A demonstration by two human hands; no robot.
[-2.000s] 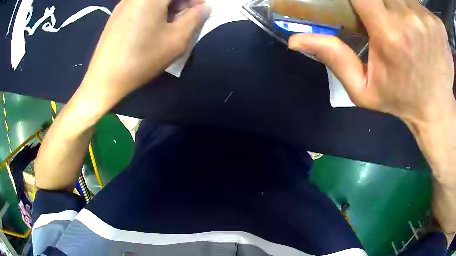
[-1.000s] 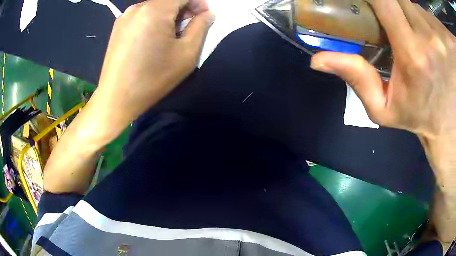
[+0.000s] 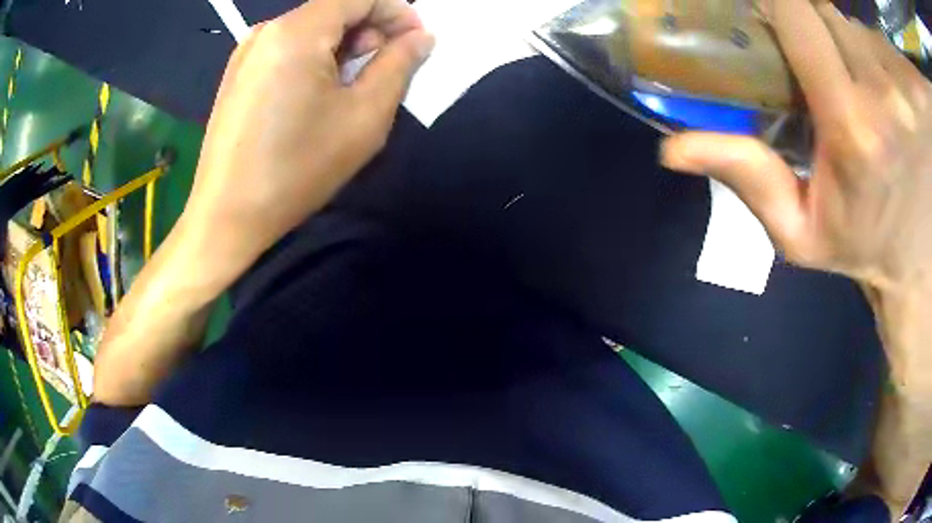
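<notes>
A white curved cut piece [image 3: 475, 36] lies as an arch on the dark cloth, its top cut off by the upper edge. Its square-cut right end shows below the iron. The steam iron [image 3: 695, 51], with a silver pointed tip, tan-brown handle and blue part, covers the right side of the arch. My right hand [image 3: 848, 133] is closed around its handle, thumb at the blue part. My left hand [image 3: 317, 112] is at the arch's left end, thumb and fingertips pinching narrow white tape [image 3: 358, 63]. More tape shows left of the wrist.
The dark table cloth [image 3: 613, 235] reaches to my body. A yellow-framed cart [image 3: 77, 225] holding patterned material stands on the green floor [image 3: 674, 393] at the left. Small threads lie on the cloth. A shiny metal part shows at the upper right.
The view has shifted and tilted. The iron and my right hand appear further right and lower in the picture. The tangled tape at the upper left has mostly left the view. Both hands keep their hold.
</notes>
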